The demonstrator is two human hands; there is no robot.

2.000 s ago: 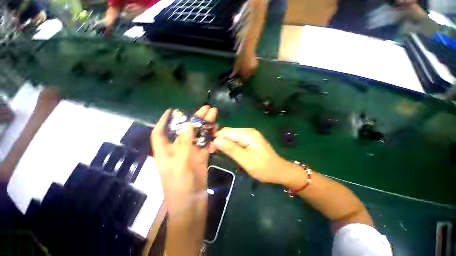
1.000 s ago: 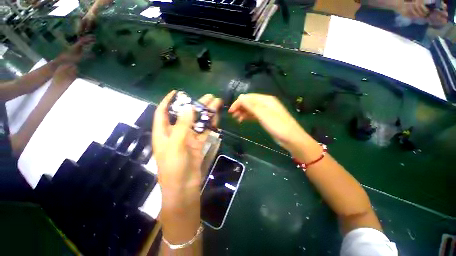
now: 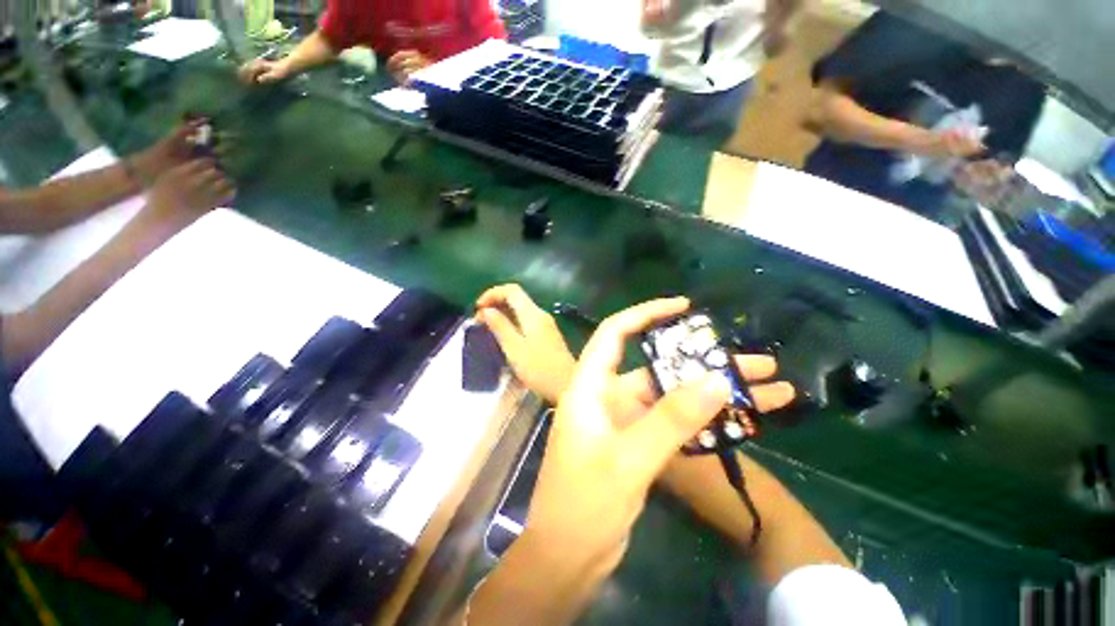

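Observation:
My left hand point(image 3: 624, 422) holds an open black case with a populated board point(image 3: 695, 361). White, silver and some coloured parts face up, with my thumb over the near side. A black cord point(image 3: 740, 489) hangs from its lower end. My right hand point(image 3: 526, 342) reaches across behind my left hand. Its fingertips hold a plain black cover point(image 3: 485, 357) over the right edge of a white sheet. Overlapping rows of glossy black covers point(image 3: 287, 422) lie on that white sheet point(image 3: 245, 287) at the left.
A phone point(image 3: 523, 483) lies partly hidden behind my left forearm. The green conveyor point(image 3: 599, 251) beyond carries black corded parts point(image 3: 856, 385). Stacked black trays point(image 3: 538, 116) and another white sheet point(image 3: 868, 232) stand across it. Another worker's hands point(image 3: 183, 171) are at the left; more people sit opposite.
My left hand has moved right with the wired case. My right hand has crossed leftward behind it and now holds a black cover. The view has shifted.

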